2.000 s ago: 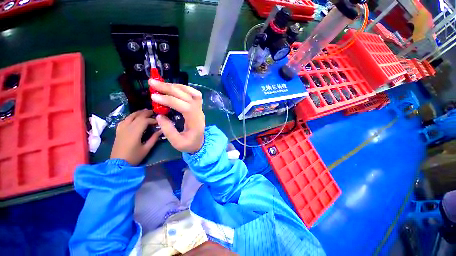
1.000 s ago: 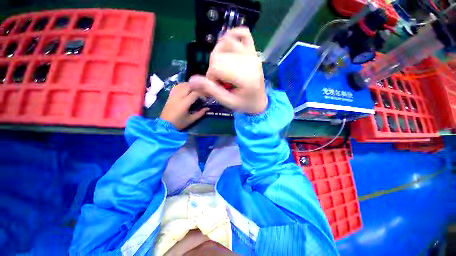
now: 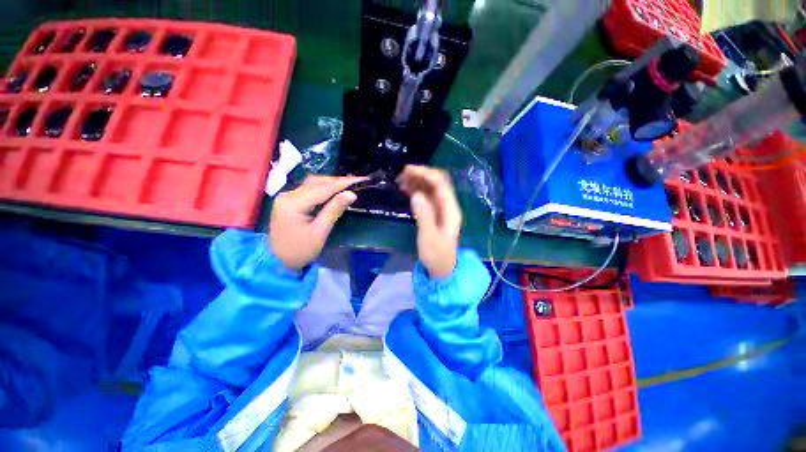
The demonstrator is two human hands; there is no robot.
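Note:
The black press fixture [image 3: 411,97] stands straight ahead, its silver linkage [image 3: 415,66] raised above it; the red grip does not show. My left hand [image 3: 309,216] is at the fixture's front left, thumb and fingers together around the edge of a small dark round unit [image 3: 376,179]. My right hand [image 3: 431,212] is at the fixture's front right, fingers curled and slightly blurred, close to the unit. Whether it touches the unit I cannot tell. The red parts tray [image 3: 199,177] lies at left with black discs in several pockets.
A blue box [image 3: 552,163] with white lettering stands right of the fixture, a thin tube looping from it. White scrap [image 3: 283,168] and crinkled clear plastic [image 3: 325,146] lie left of the fixture. A second red tray [image 3: 588,353] is below the bench edge. Filled red trays [image 3: 654,265] stand beyond the box.
My right hand has left the red grip and come down to the fixture's front. The linkage now shows uncovered. My left hand now pinches the dark unit. The view has shifted, showing more of the left tray.

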